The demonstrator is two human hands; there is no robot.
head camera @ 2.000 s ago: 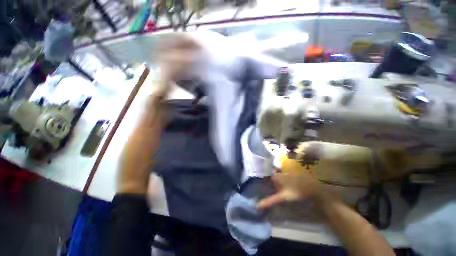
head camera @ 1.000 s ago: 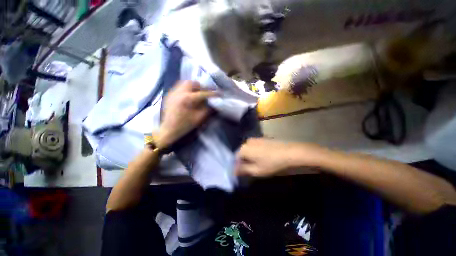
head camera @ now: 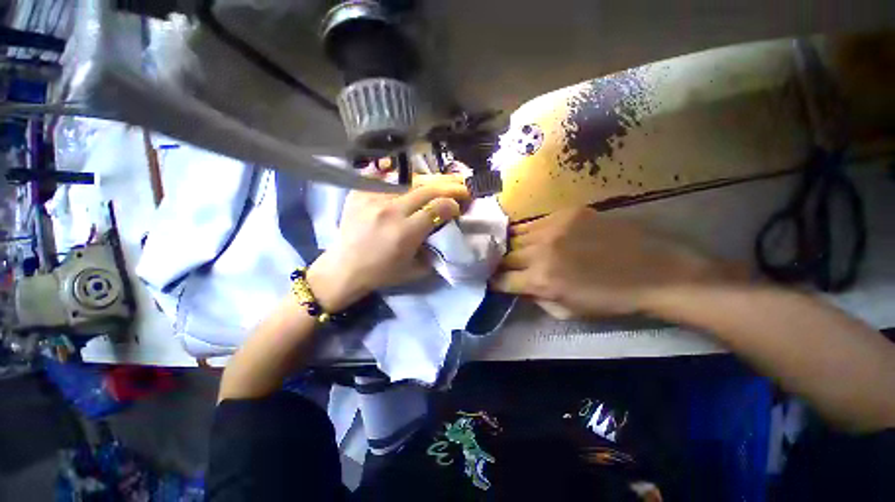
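A pale grey-white garment panel with dark bands (head camera: 211, 289) lies bunched left of and in front of the needle area. My left hand (head camera: 388, 235), with a ring and a beaded bracelet, holds the cloth with its fingertips close to the presser foot area. My right hand (head camera: 579, 263) holds the cloth's right edge at the front of the machine bed (head camera: 550, 186). The needle and foot are mostly hidden by the machine head and my fingers. A ridged grey knob (head camera: 377, 110) is close to the camera above my left hand.
Black-handled scissors (head camera: 816, 230) lie right of the bed. A motor-like machine part (head camera: 83, 288) stands at the left. Striped cut pieces (head camera: 385, 417) hang at the lap. A blue container (head camera: 728, 431) is below the table at right, a red one (head camera: 142, 381) at lower left.
The camera has moved closer to the machine head. My left hand has moved up to the presser foot area with the cloth. My right hand has moved up and right onto the cloth beside it.
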